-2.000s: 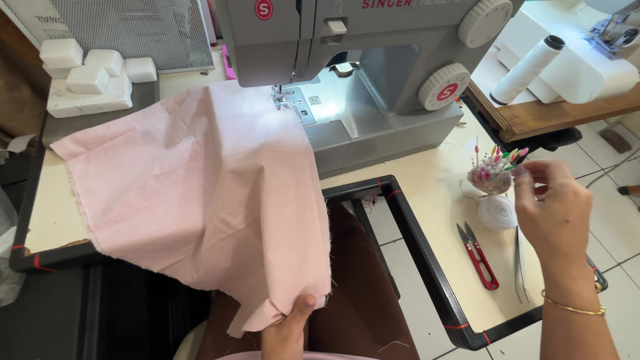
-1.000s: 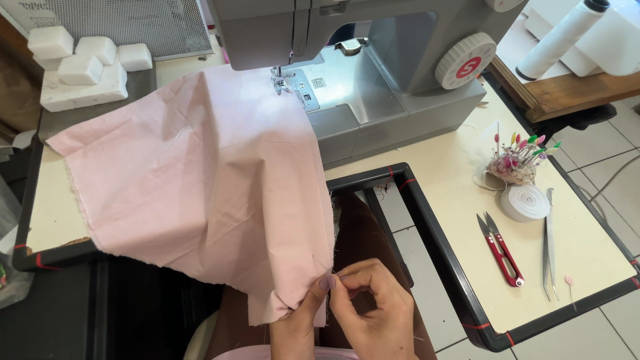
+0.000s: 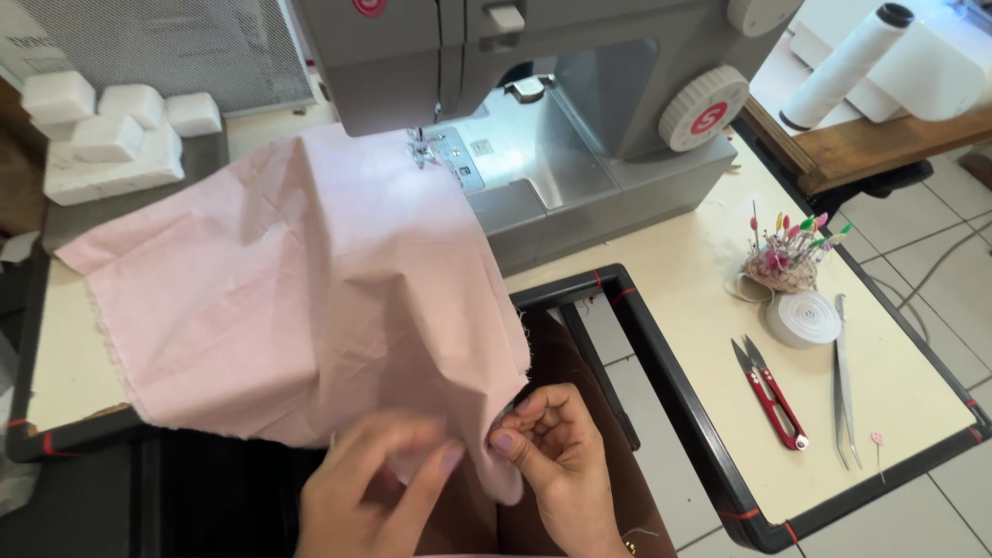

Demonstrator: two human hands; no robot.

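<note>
Pink woven fabric (image 3: 310,271) with a frayed edge drapes from under the presser foot (image 3: 422,147) of a grey Singer sewing machine (image 3: 542,225) down over the lap. My right hand (image 3: 558,465) pinches the fabric's lower right edge between thumb and fingertips; whether a pin is in those fingers cannot be told. Just to its left, my left hand (image 3: 380,480) is blurred beside the hanging fabric, thumb and fingers apart. Pins with coloured heads stand in a pincushion (image 3: 779,267). Near it lie a roll of white tape (image 3: 804,318), red thread snips (image 3: 777,403) and metal tweezers (image 3: 843,380).
A single flower-headed pin (image 3: 877,440) lies near the table's front right. The table's black edge (image 3: 682,387) frames a cut-out above the lap. White blocks (image 3: 116,139) are stacked at the left. A white thread cone (image 3: 849,66) and another white machine (image 3: 930,70) are at the back right.
My right hand has come from the pincushion to the fabric's edge. My left hand, which held that edge before, has moved left and its fingers have come apart.
</note>
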